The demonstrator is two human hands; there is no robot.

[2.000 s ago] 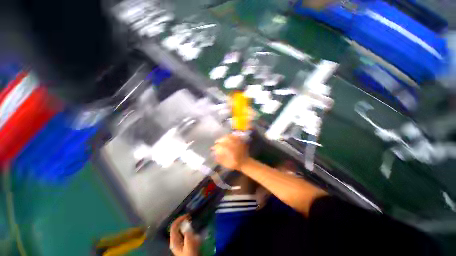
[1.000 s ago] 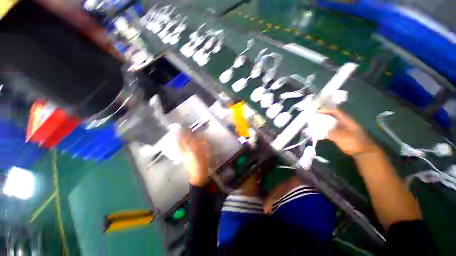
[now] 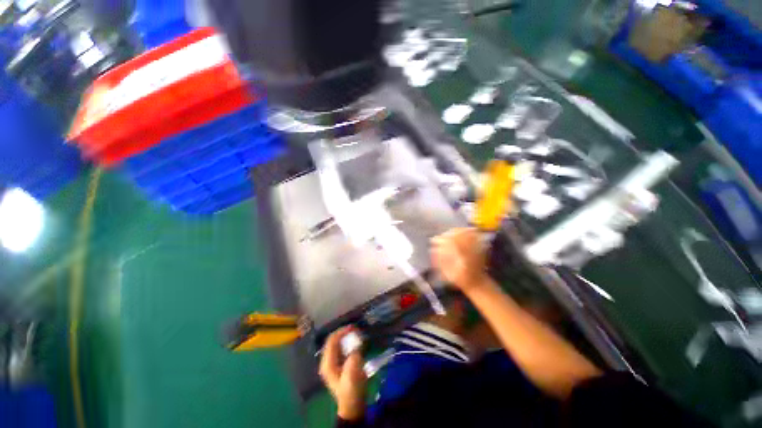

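A white unit [image 3: 372, 224] sits at the centre of the grey metal plate [image 3: 322, 280], with a white cable trailing to the plate's front edge. My left hand [image 3: 344, 376] is at the machine's front left corner, its fingers around a small white piece [image 3: 351, 341]; a thin white cable shows beside it. My right hand [image 3: 458, 257] is curled at the front right corner, below the yellow bar, with nothing visible in it. The green buttons are not visible. The black press head [image 3: 305, 46] is above the plate's far side. The picture is blurred.
Yellow-and-black bars stand at the left [image 3: 271, 331] and right [image 3: 495, 196] of the plate. A red button [image 3: 408, 299] is on the front edge. White corded units [image 3: 478, 132] and a white strip [image 3: 606, 205] lie on the conveyor at right. Red [image 3: 167, 96] and blue [image 3: 205, 163] bins are at left.
My left hand has moved from the unit on the plate to the front left corner. My right hand has left the white units on the belt for the front right corner. The view has swung.
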